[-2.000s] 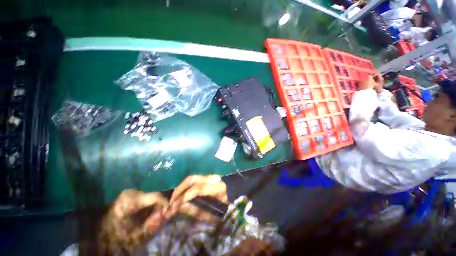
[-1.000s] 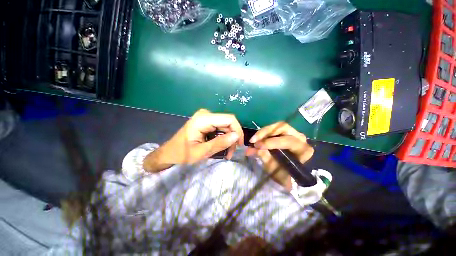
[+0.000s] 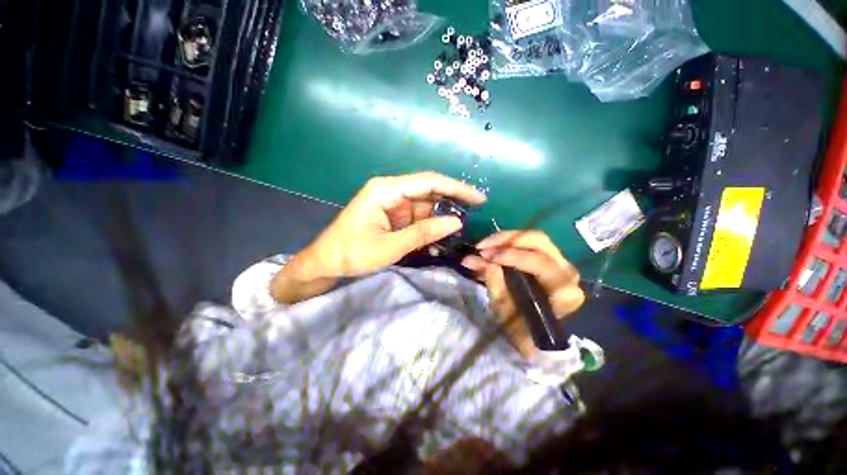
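Observation:
My left hand [image 3: 381, 225] holds a small black housing [image 3: 449, 210] between thumb and fingers, above my lap at the bench edge. Its inside is mostly hidden. My right hand [image 3: 531, 269] holds a dark glossy dispensing syringe [image 3: 536, 311] that slants down toward my wrist, with a white and green cap [image 3: 589, 356] at its rear. A thin pale needle [image 3: 497, 225] sticks up past the right fingers. The right fingertips are beside the housing. Whether they pinch a tiny part, I cannot tell.
A black tray [image 3: 243, 83] with metallic units lies left. Small rings [image 3: 462, 74], tiny specks [image 3: 476, 176], bags [image 3: 613, 42] and a whitish packet [image 3: 609, 221] lie on the green mat [image 3: 371, 121]. A black dispenser controller [image 3: 743, 167] and red tray [image 3: 804, 311] are right.
Since one second ago my left fingers have opened wider around the housing, which shows more. The syringe is steeper. The view has shifted; two seconds ago it looked farther toward another worker.

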